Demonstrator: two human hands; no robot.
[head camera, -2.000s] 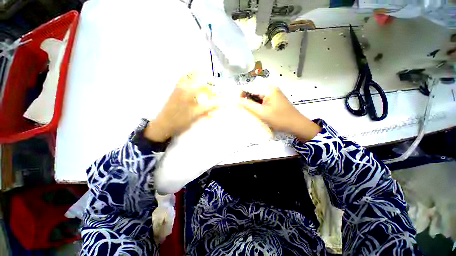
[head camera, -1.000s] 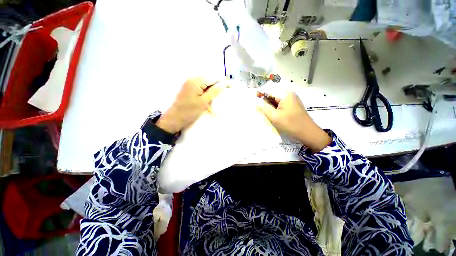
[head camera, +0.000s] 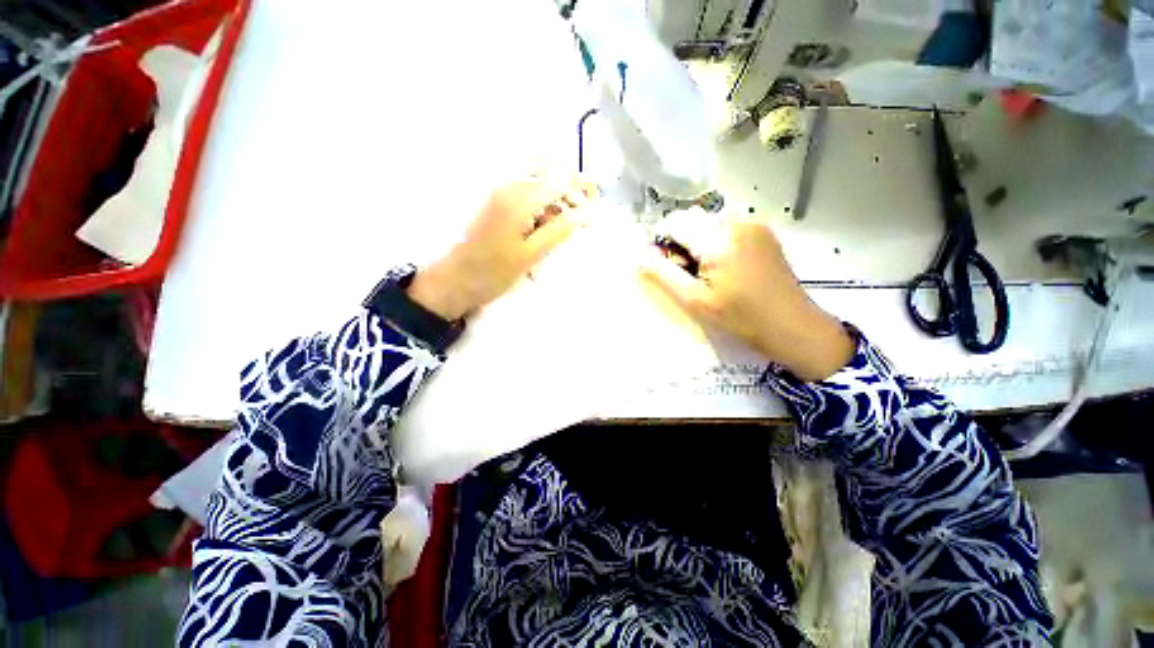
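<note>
A white fabric piece (head camera: 544, 367) lies over the table's front edge, washed out against the white table. My left hand (head camera: 513, 241) rests on its upper left part, fingers bent near the presser foot area (head camera: 677, 203). My right hand (head camera: 747, 285) is at its upper right part, with a small dark tool, likely thread snips (head camera: 680, 256), in the fingers. The pale machine head (head camera: 652, 108) stands just beyond both hands. Glare hides the fingertips and the fabric's upper edge.
Black shears (head camera: 959, 260) lie right of the machine. A thin grey strip (head camera: 810, 162) lies on the bed beside a spool-like part (head camera: 782, 124). A red basket (head camera: 190, 165) with white pieces stands at left. A pale strap (head camera: 1091, 367) hangs at right.
The whole view has shifted, so the table things appear farther right. Both hands stay close to the machine on the fabric. A dark band now shows more on my left wrist.
</note>
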